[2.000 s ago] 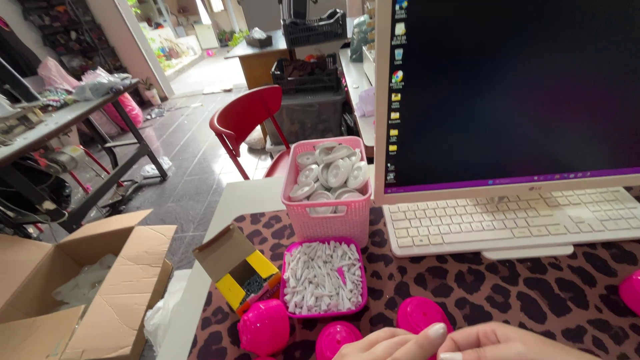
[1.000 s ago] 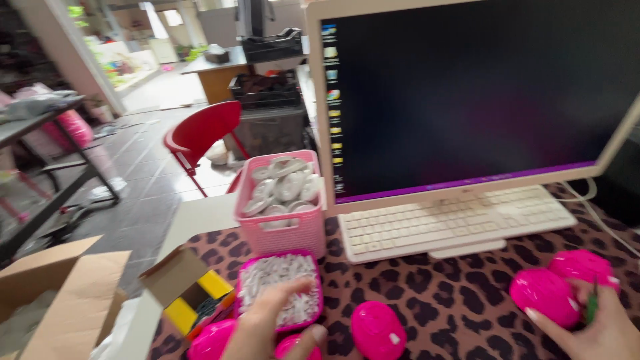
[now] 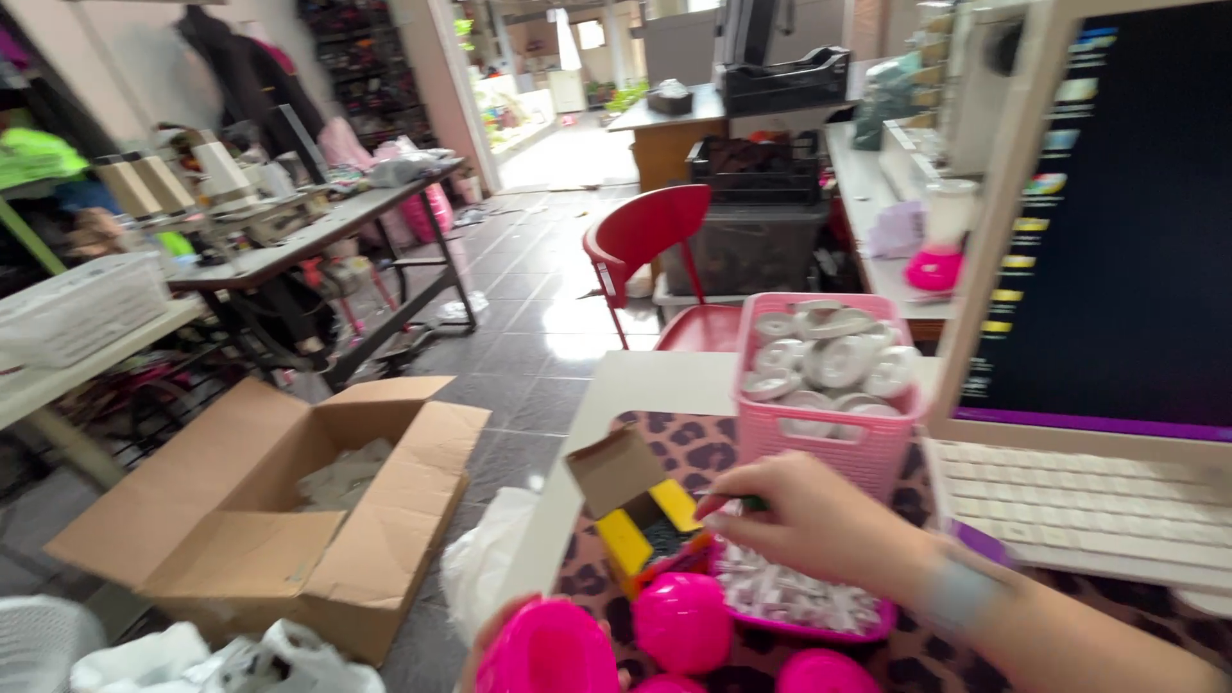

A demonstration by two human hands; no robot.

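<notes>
My left hand (image 3: 496, 635), mostly hidden at the bottom edge, holds a glossy pink plastic piece (image 3: 551, 650) with a recess. My right hand (image 3: 780, 505) is closed around a small tool with a dark green part, its type unclear, above the small yellow box (image 3: 626, 541) of dark small parts. Beneath my right hand lies a bright pink tray (image 3: 871, 630) of small white pieces (image 3: 804, 592). Another rounded pink piece (image 3: 681, 623) sits beside the tray, with more at the bottom edge. Behind my right hand stands a pink basket (image 3: 823, 428) of white round plastic parts (image 3: 837, 361).
A monitor (image 3: 1116, 221) and white keyboard (image 3: 1068, 491) stand at right. An open cardboard box (image 3: 404, 510) and white plastic bags (image 3: 491, 558) are at left, beyond the table edge. A red chair (image 3: 650, 226) stands behind the table.
My right hand has moved left from the pink pieces near the keyboard to above the yellow box. My left hand is now at the bottom with a pink piece. The view has swung left.
</notes>
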